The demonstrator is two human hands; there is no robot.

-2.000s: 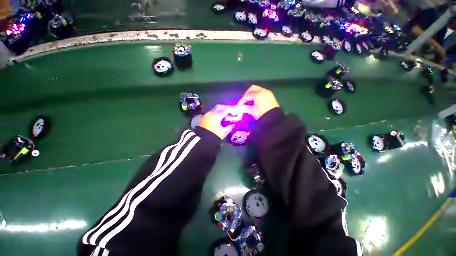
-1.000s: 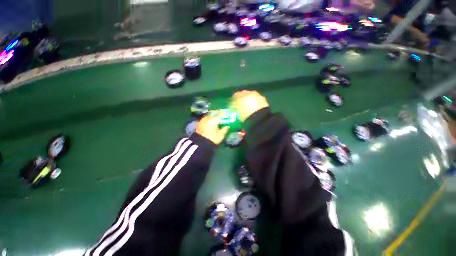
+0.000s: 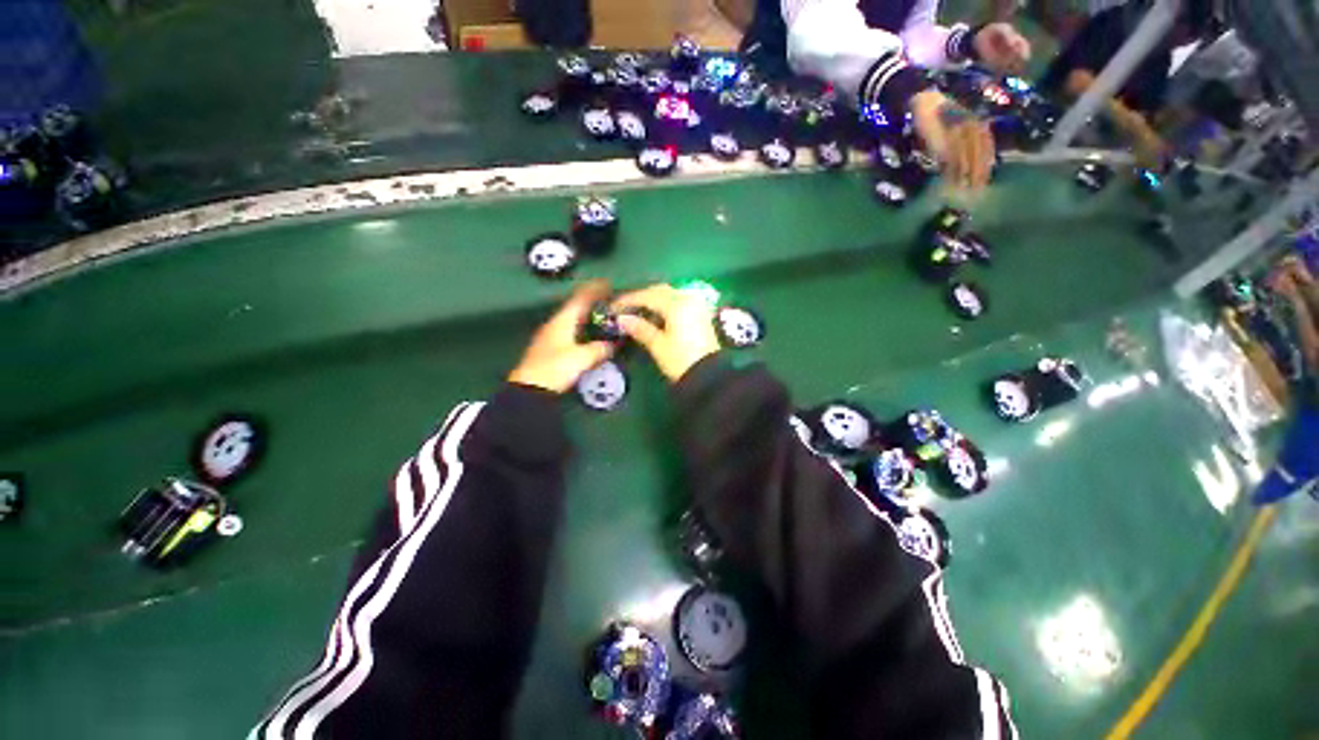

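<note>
My left hand (image 3: pixel 567 344) and my right hand (image 3: pixel 673 327) are close together over the green belt, fingers on a small dark wheeled toy unit (image 3: pixel 608 324). Its pale-hubbed wheel (image 3: pixel 602 385) shows just below the fingers. The fingers hide most of its body. A second unit glows green just beyond my right hand, with its wheel (image 3: pixel 739 327) to the right of that hand; it looks to rest on the belt.
More toy units lie on the belt (image 3: pixel 362 318): left, beyond my hands, right, and between my forearms. A pale rail (image 3: pixel 362 190) edges it. Piled units (image 3: pixel 723 109) and another person's hands (image 3: pixel 956 142) are beyond. Clear plastic (image 3: pixel 1208 362) lies at right.
The lit unit that was between my hands is now to the right, beyond my right hand. My hands have moved left onto the unlit unit. Another person's arms now show at the top.
</note>
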